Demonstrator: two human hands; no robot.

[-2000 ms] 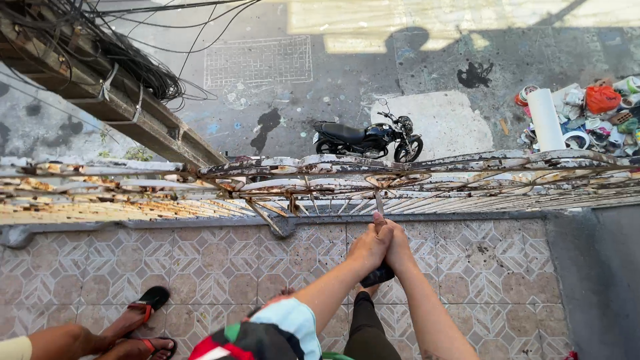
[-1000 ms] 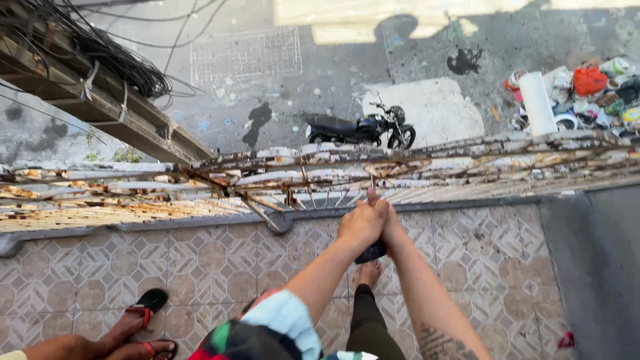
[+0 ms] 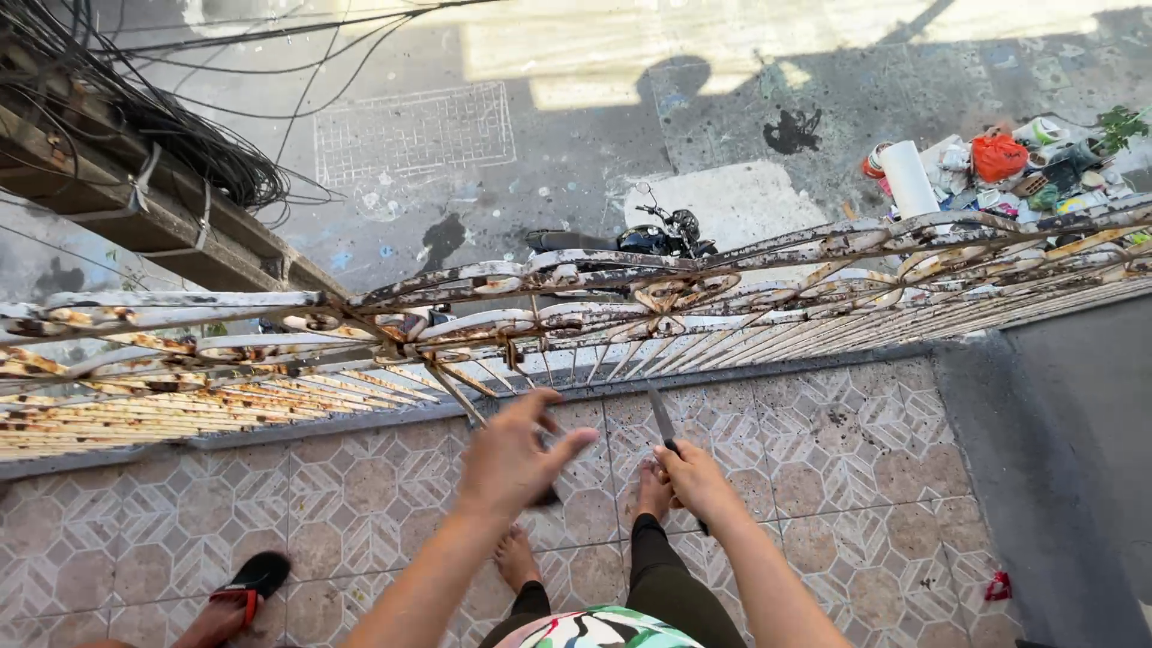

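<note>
My right hand (image 3: 697, 481) is closed around the black handle of a knife (image 3: 663, 418), whose blade points forward, toward the foot of the railing. To its left, my left hand (image 3: 517, 450) is raised with its fingers apart. A dark object (image 3: 545, 496) shows partly behind and below that hand; I cannot tell what it is or whether the hand touches it. Beyond both hands runs a rusty, white-painted metal railing (image 3: 594, 315). My bare feet stand on the patterned floor tiles (image 3: 378, 504).
Another person's foot in a black and red flip-flop (image 3: 252, 580) is at lower left. A concrete pole (image 3: 171, 198) with bundled cables rises beyond the railing. On the street below are a motorcycle (image 3: 648, 238) and a heap of rubbish (image 3: 1017, 171). A grey ledge (image 3: 1062, 450) borders the right.
My hands were together near the railing and are now apart, the left one raised with open fingers. The knife now shows clearly in my right hand. The view has shifted.
</note>
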